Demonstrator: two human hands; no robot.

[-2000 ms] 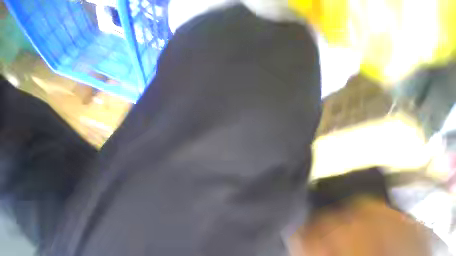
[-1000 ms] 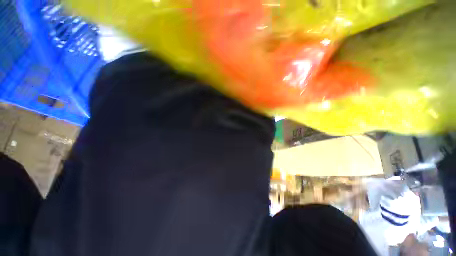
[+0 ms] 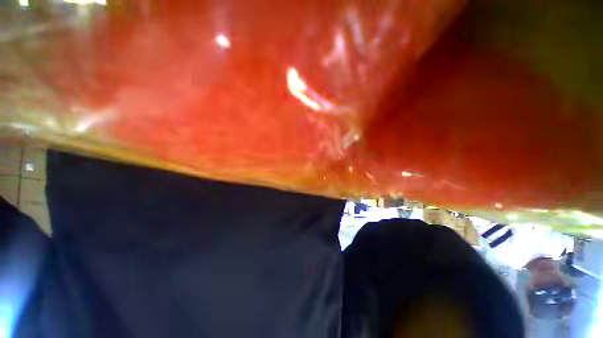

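A shiny red and yellow sheet, perhaps plastic, point(image 3: 198, 99) fills the upper part of the head view, very close to the camera. It is blurred and its full shape cannot be told. Dark cloth point(image 3: 198, 257) lies below it in the middle. Neither of my hands can be made out. What touches or holds the sheet is hidden.
A rounded dark shape point(image 3: 430, 270) stands at the lower right. Beyond it, another person point(image 3: 542, 270) is partly in view, small and blurred, near white and black-striped material point(image 3: 497, 234). A tan surface point(image 3: 23, 181) shows at the left edge.
The red and yellow sheet has come closer and spread across the whole top of the view. It now covers the blue crate and the pale board seen earlier.
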